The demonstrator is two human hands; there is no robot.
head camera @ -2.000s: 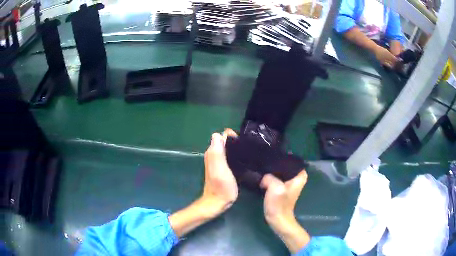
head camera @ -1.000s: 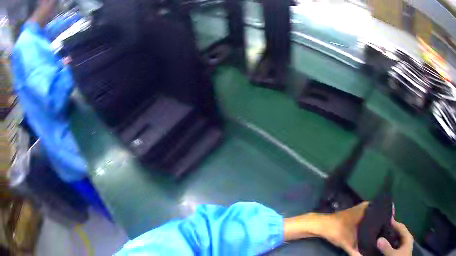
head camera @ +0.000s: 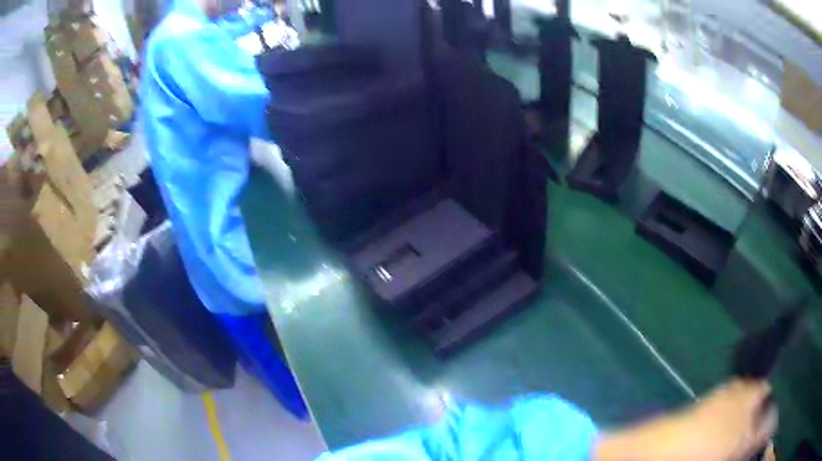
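Observation:
My left hand (head camera: 721, 423) is blurred at the lower right, its blue sleeve reaching in from the bottom edge. It is against a dark piece (head camera: 764, 347), but blur hides whether its fingers are closed on it. My right hand cannot be made out. A stepped stack of open black boxes (head camera: 433, 248) stands on the green worktop at the centre, lids upright behind. The top tray has a small slot with a pale shiny spot.
More black boxes stand on the green belt, one low tray (head camera: 685, 236) and one with a raised lid (head camera: 620, 90). A person in a blue smock (head camera: 203, 162) stands left of the worktop. Cartons (head camera: 77, 225) and a dark bin (head camera: 171, 306) are at the left.
The view has swung left. The box stack and the other person now sit further right in the picture. My left hand has shifted towards the right edge, and my right hand has dropped from sight.

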